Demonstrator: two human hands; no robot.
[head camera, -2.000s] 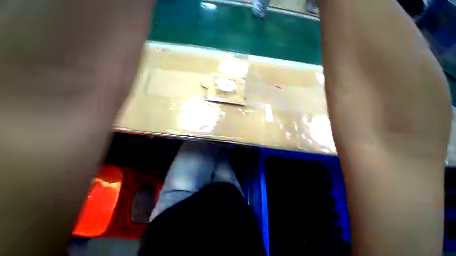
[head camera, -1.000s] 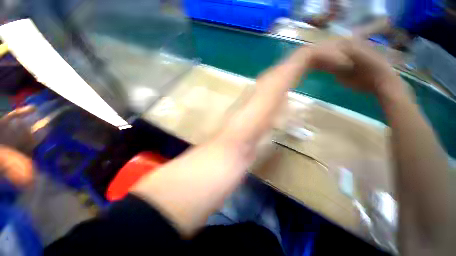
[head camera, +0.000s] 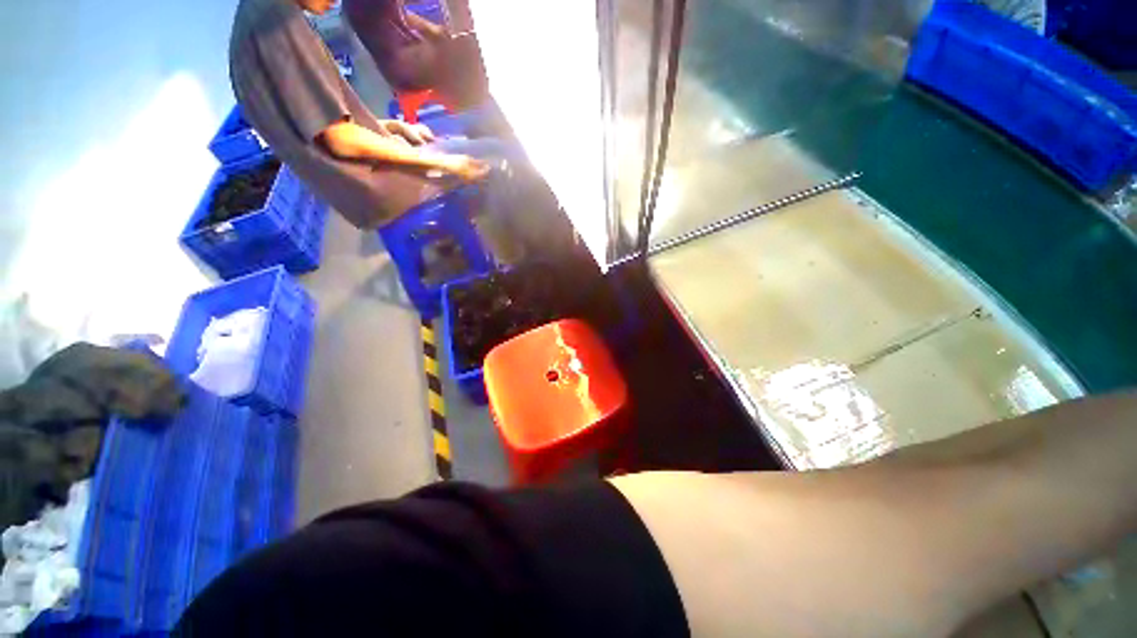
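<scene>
My left forearm reaches from a black sleeve across the lower right and runs out of the picture at the right edge. My left hand is cut off by that edge. My right hand is not in view. The bench nearest in front of me is covered in taped brown cardboard, with shiny patches of tape. An orange-red stool with a square top stands left of the bench.
A blue crate of black parts stands behind the stool. A seated person works beyond it. Blue crates and olive-brown cloth are at left. A striped aisle line, a partition and a green belt show.
The view has swung to the left, towards the aisle, stool and seated person. The cardboard pad and my right arm have left the picture. My left forearm now lies low at the right.
</scene>
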